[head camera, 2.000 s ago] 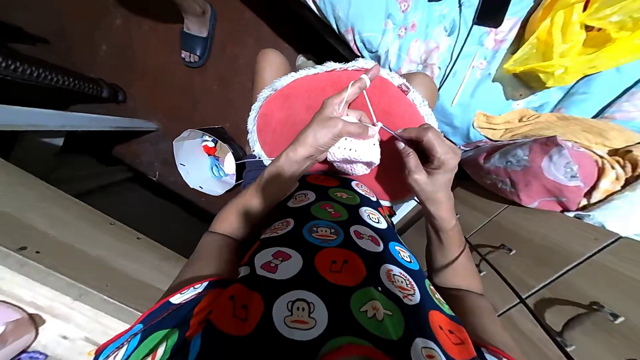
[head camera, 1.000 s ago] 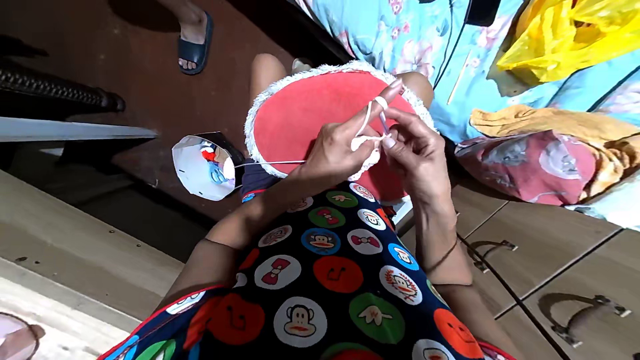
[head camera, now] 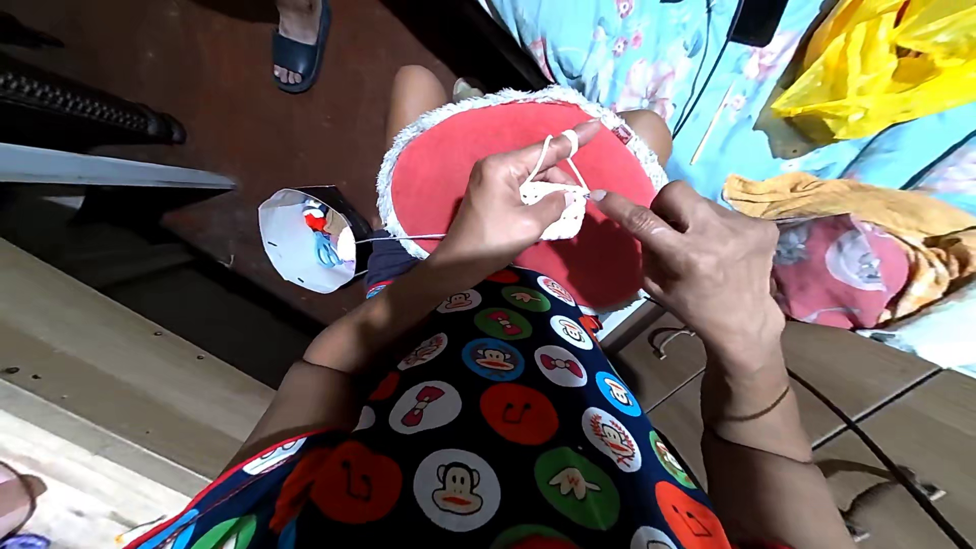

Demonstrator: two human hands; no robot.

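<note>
My left hand (head camera: 507, 202) pinches a small piece of white crochet work (head camera: 563, 217) between thumb and fingers, with white yarn (head camera: 573, 149) looped around its raised index finger. My right hand (head camera: 698, 255) is at the right edge of the work, its index fingertip by the stitches. It grips a thin crochet hook, mostly hidden by the fingers; only its tip shows at the work. Beneath both hands a red oval cushion with a fluffy white rim (head camera: 450, 160) lies across my lap. A strand of yarn (head camera: 404, 238) runs left from under my left hand.
On the floor at left stands a white-lined container (head camera: 284, 259) with blue-handled scissors (head camera: 326, 250) inside. Another person's foot in a dark slipper (head camera: 300, 61) is at the top. A bed with a floral sheet (head camera: 648, 76), a yellow plastic bag (head camera: 862, 76) and wooden drawers (head camera: 823, 366) lie to the right.
My right hand has moved away to the right from its place close against the left hand one second ago. More of the white piece shows now. The left hand still holds it.
</note>
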